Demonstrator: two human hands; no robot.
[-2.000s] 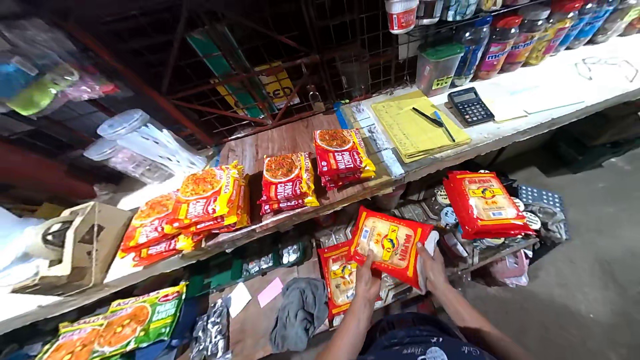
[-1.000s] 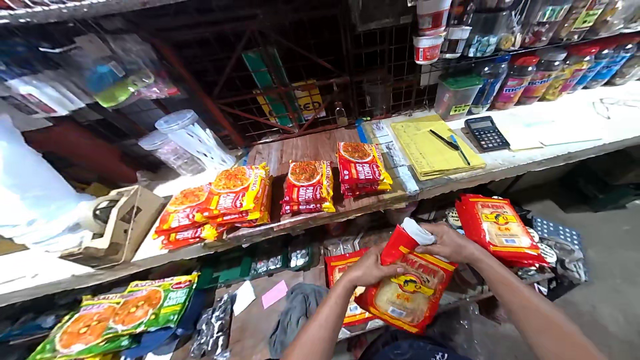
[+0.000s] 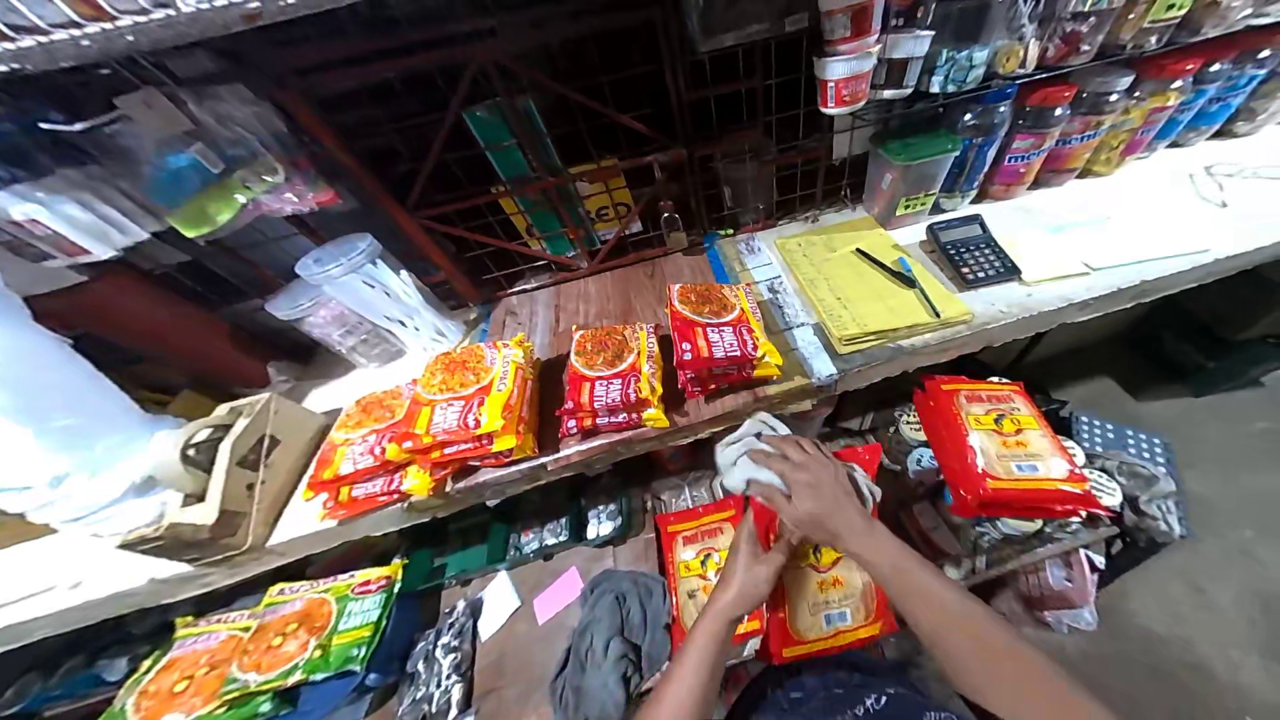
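My left hand grips the upper left edge of a red and clear plastic packet of pale noodles. A white cloth is under the fingers of my right hand, against the top of the same packet. A similar red packet lies just left of it, partly behind my left hand. Another stack of red packets rests to the right, on jars and lids. A grey cloth lies to the left of my hands.
Red instant noodle packs stand in stacks along the wooden counter. Behind are a yellow pad with pens, a calculator and candy jars. Green noodle packs and a tape dispenser are at the left.
The held packet has gone from lying flat, face up, to tilted with its top towards the counter. My right hand with the white cloth has moved from its right side to its top.
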